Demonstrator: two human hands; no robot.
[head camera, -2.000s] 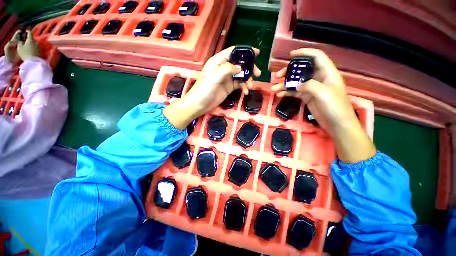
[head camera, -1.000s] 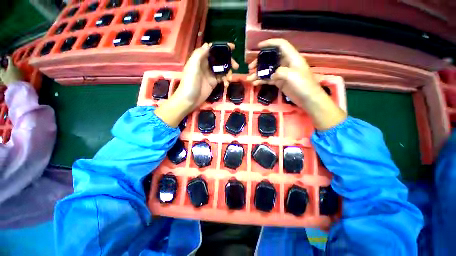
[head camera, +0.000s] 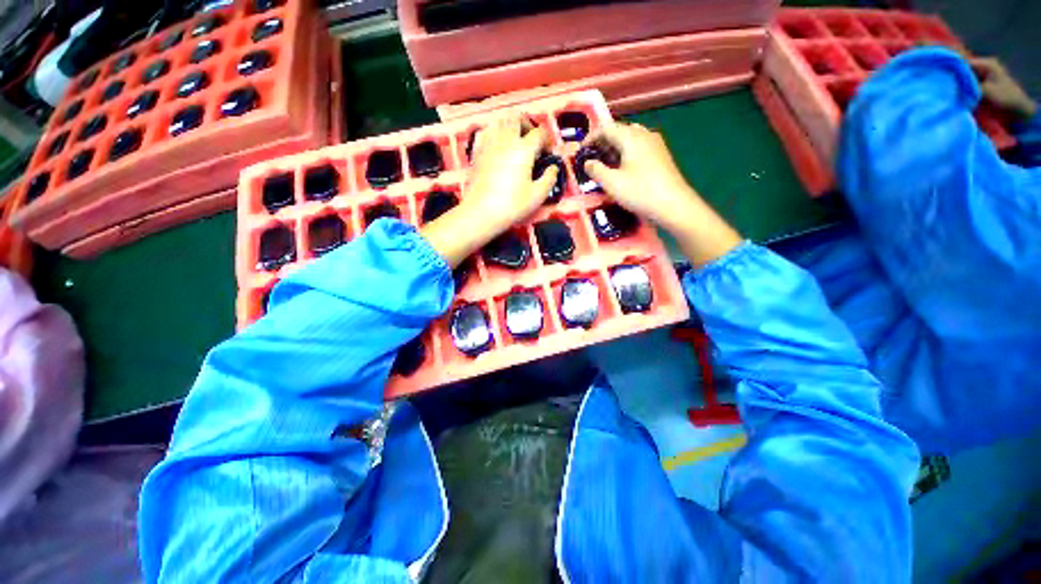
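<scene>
The pink-red foam tray (head camera: 457, 363) lies tilted in front of me, with black smartwatch bodies in its square pockets. My left hand (head camera: 502, 171) is over the upper right part of the tray, its fingers around a smartwatch body (head camera: 550, 176) at pocket level. My right hand (head camera: 642, 169) is just right of it, its fingers on another smartwatch body (head camera: 590, 171), also at pocket level. Both watches are partly hidden by my fingers. Watches in the front row (head camera: 524, 313) show whitish glare on their faces.
A filled foam tray (head camera: 171, 171) sits on a stack at the left. Thick foam slabs (head camera: 594, 69) are stacked beyond my tray. Another foam tray (head camera: 799, 86) is at the right, beside a person in a blue smock (head camera: 947, 262). A pale pink sleeve (head camera: 40, 376) is at the left edge. The bench top is green.
Both hands have come down from above the tray's far edge with the watches to its right-hand pockets. The view has turned right, and the tray now appears farther left and slanted.
</scene>
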